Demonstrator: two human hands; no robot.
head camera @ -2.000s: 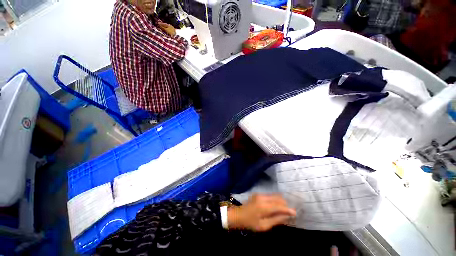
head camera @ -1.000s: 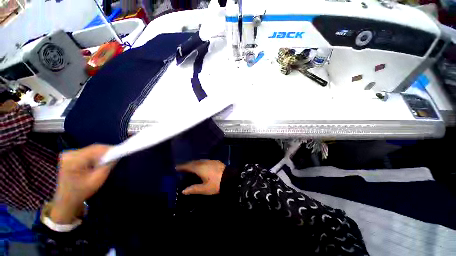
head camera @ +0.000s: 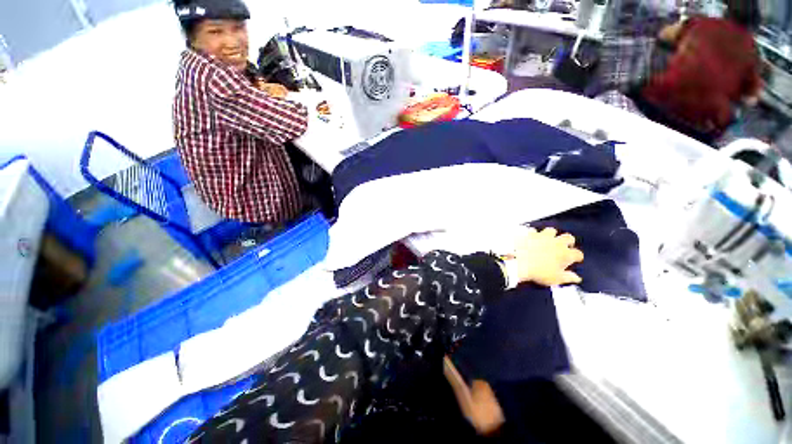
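Observation:
My left hand [head camera: 547, 257] lies with its fingers spread on a navy panel [head camera: 613, 251] at the table's front edge. More navy cloth hangs below it toward my lap. A white cut piece [head camera: 452, 192] lies left of and behind the hand, over larger navy panels [head camera: 417, 152]. My right hand [head camera: 479, 406] is low at the bottom, blurred and partly hidden; its grip is unclear. The white sewing machine [head camera: 738, 212] stands at the right, cut by the edge.
A blue crate [head camera: 208, 299] with white pieces stands at the left. A person in a checked shirt [head camera: 234, 139] sits behind it at another machine [head camera: 375, 78]. A dark metal attachment [head camera: 764, 347] lies on the table at the right. Another person in red [head camera: 708, 74] is at the back.
The view has swung back left from the machine. The white piece held up by my left hand now lies over the navy panels, and that hand rests on navy cloth.

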